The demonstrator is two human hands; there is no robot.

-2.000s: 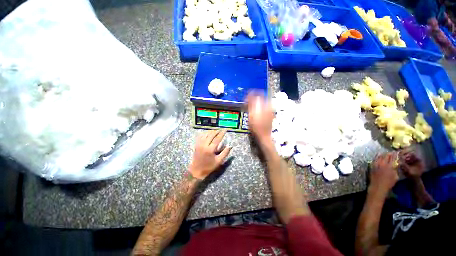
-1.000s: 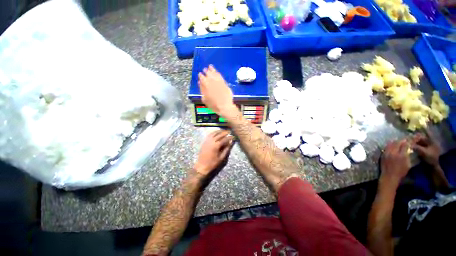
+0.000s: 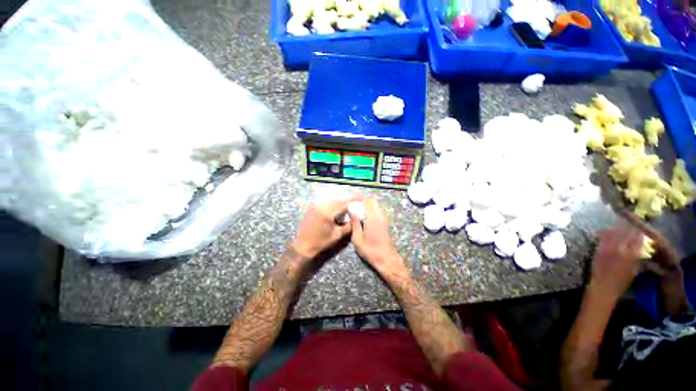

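My left hand (image 3: 323,227) and my right hand (image 3: 372,231) meet just in front of the scale. A small piece of white clay or putty (image 3: 356,209) shows between their fingertips, partly hidden by them. One white lump (image 3: 388,108) sits alone on the blue platform of the digital bench scale (image 3: 360,88), toward its right side. The scale's green displays are lit. A heap of white lumps (image 3: 519,172) lies right of the scale.
A large clear bag of white material (image 3: 130,160) lies open at left. Blue trays (image 3: 526,63) line the far side. Yellow pieces (image 3: 626,164) lie beyond the heap. A neighbouring person's hands (image 3: 622,256) hold a yellow piece at right. A single white lump (image 3: 533,83) lies near the trays.
My right hand has come back from over the scale platform to meet my left hand. The lump on the platform was at its left 2 seconds ago and is now toward its right.
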